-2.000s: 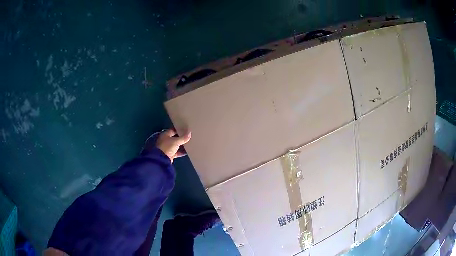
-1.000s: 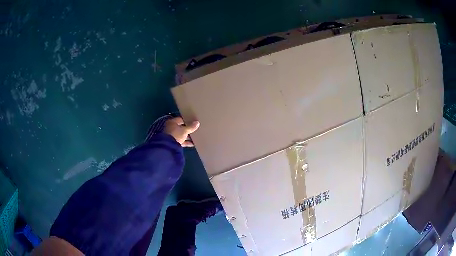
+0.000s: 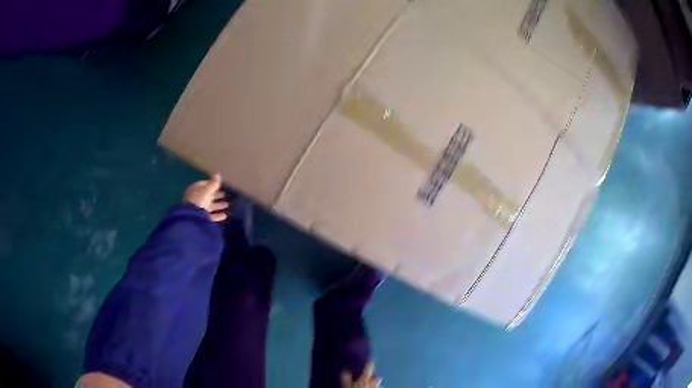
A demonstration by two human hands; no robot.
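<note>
A very large brown cardboard sheet (image 3: 303, 98) with creases, tape strips and printed characters fills the upper middle of the view. My left hand (image 3: 209, 198) is at the sheet's near left edge, thumb up and fingers apart, not closed round the board; whether it touches the edge is hard to tell. My right hand (image 3: 363, 377) is at the bottom edge of the picture, below the sheet and in front of my leg. It is small, blurred and cut off, with fingers apart and nothing seen in it. What lies under the sheet is hidden.
Worn green floor (image 3: 83, 227) lies to the left. My dark-trousered legs (image 3: 243, 318) are below the sheet. A purple shape (image 3: 61, 26) is at the top left. A dark brown object (image 3: 658, 53) is at the upper right. Blurred blue and red things (image 3: 645, 352) are at the lower right.
The view has swung, so the sheet appears rotated and higher. My left hand has come off its grip on the sheet edge. My right hand has appeared at the bottom. The black parts are out of view.
</note>
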